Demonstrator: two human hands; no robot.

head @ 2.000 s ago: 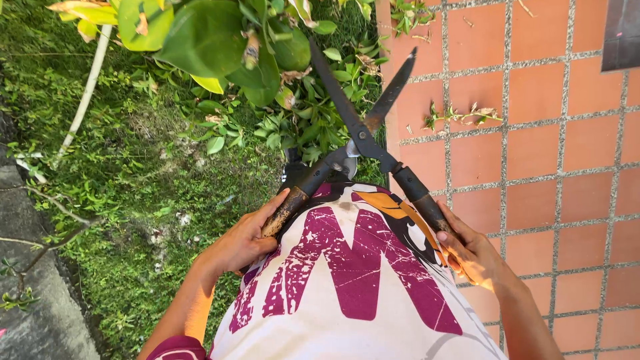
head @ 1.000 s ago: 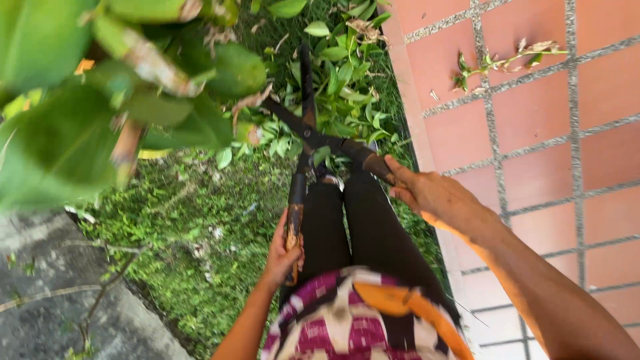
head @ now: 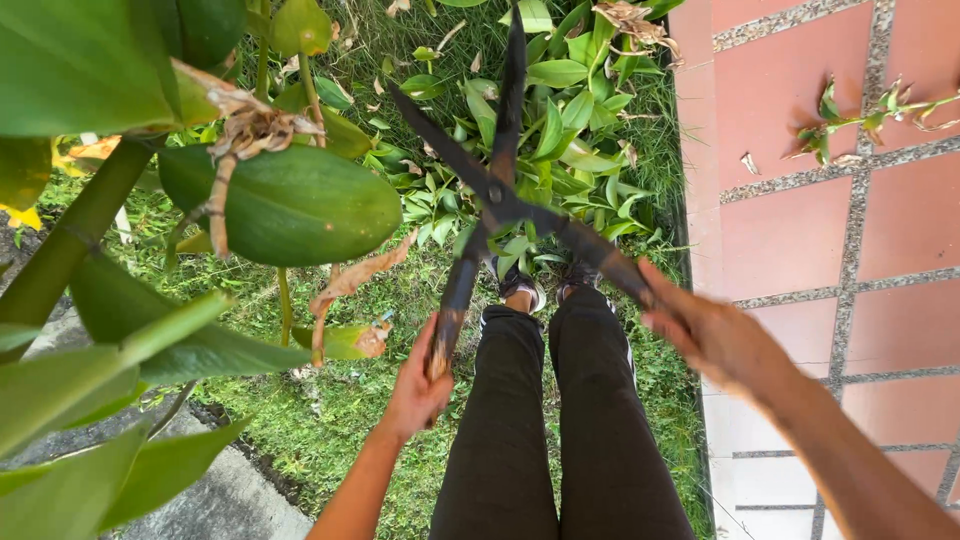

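Note:
A pair of hedge shears (head: 496, 196) is held out in front of my legs, its two blades spread apart and pointing to the top of the view. My left hand (head: 420, 386) grips the end of the left handle, where the dark coating is worn. Around the end of the other handle is my right hand (head: 694, 322), slightly blurred. Beneath the blades lie leafy green cuttings (head: 562, 142) on the grass. Broad green leaves (head: 281, 202) of a plant, with a dried brown flower head (head: 259, 124), stand close to the left of the shears.
My shoes (head: 517, 289) stand on the grass (head: 300, 442) near the cuttings. Along the right runs red tiled paving (head: 787, 240) with a cut sprig (head: 874, 120) on it. A grey concrete strip (head: 217, 487) lies at the lower left, partly behind leaves.
The shears have moved away from my shirt front, out beyond my legs, with both hands still on the handles. The view has shifted, with the plant larger at the left.

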